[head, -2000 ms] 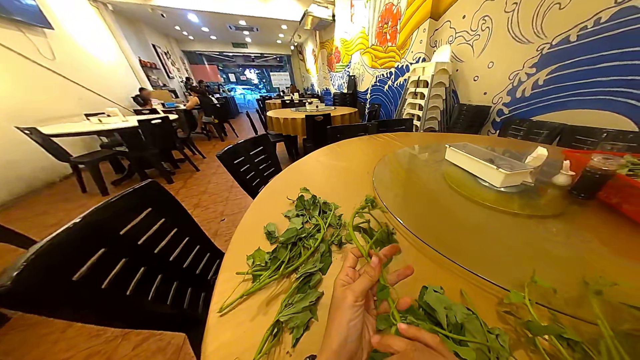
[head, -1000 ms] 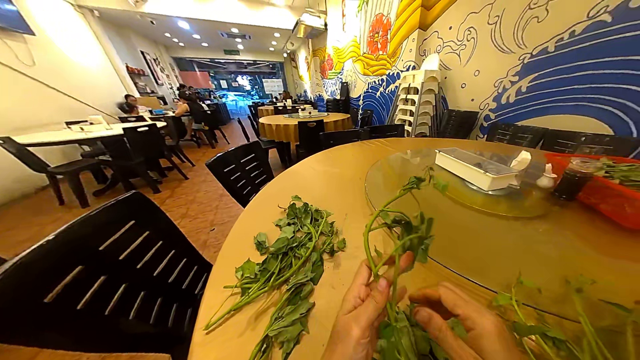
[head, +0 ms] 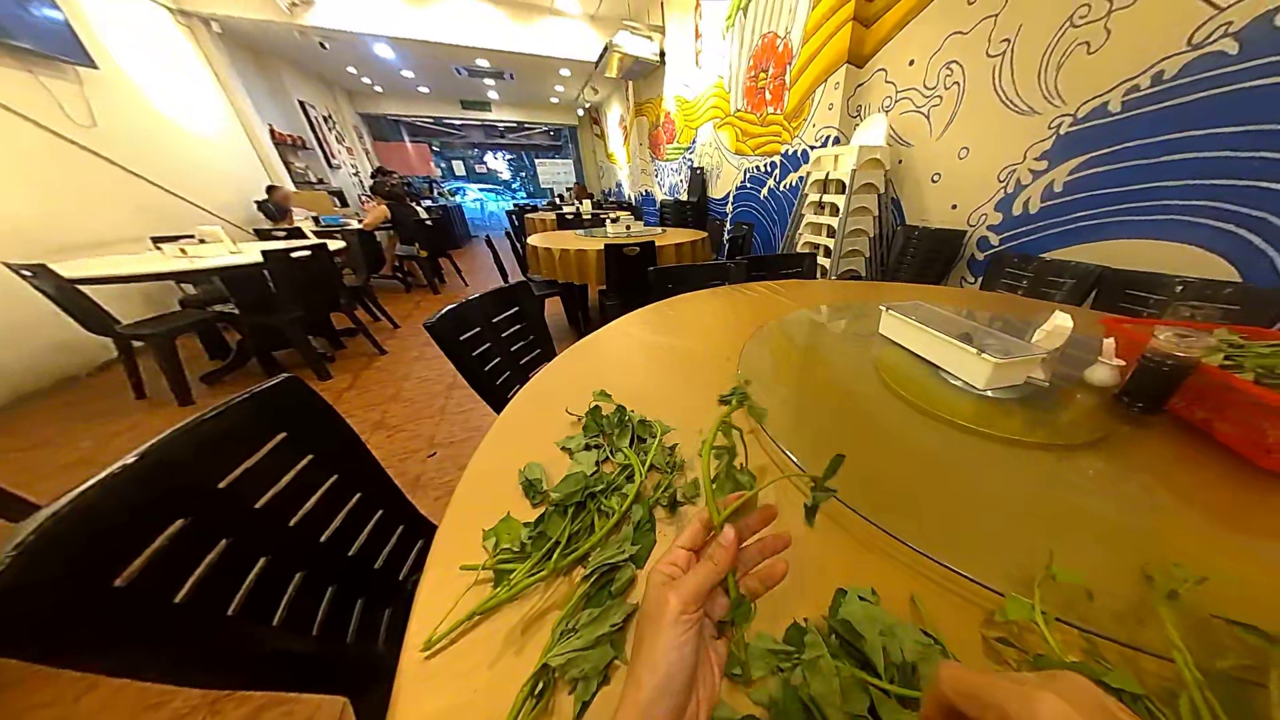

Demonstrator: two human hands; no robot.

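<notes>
My left hand (head: 705, 590) holds a leafy green stem (head: 712, 465) between thumb and fingers, its top leaning over the edge of the glass turntable (head: 880, 500). My right hand (head: 1020, 692) is blurred at the bottom edge, beside a heap of green leaves (head: 850, 650); its fingers are not clear. Left of my left hand, a pile of leafy stems (head: 590, 500) lies on the round table (head: 560, 400). More leafy sprigs (head: 1100, 640) lie at the lower right, partly over the turntable's rim.
On the turntable stand a lidded white box (head: 960, 345), a small white bottle (head: 1104, 365) and a dark-filled jar (head: 1160, 372). A red basket (head: 1225, 410) holds greens at the right. Black chairs (head: 230, 540) surround the table. People (head: 395, 220) sit at tables farther back.
My right hand has moved down and to the right, away from my left hand. My left hand still holds a stem, now with its leafy top lower.
</notes>
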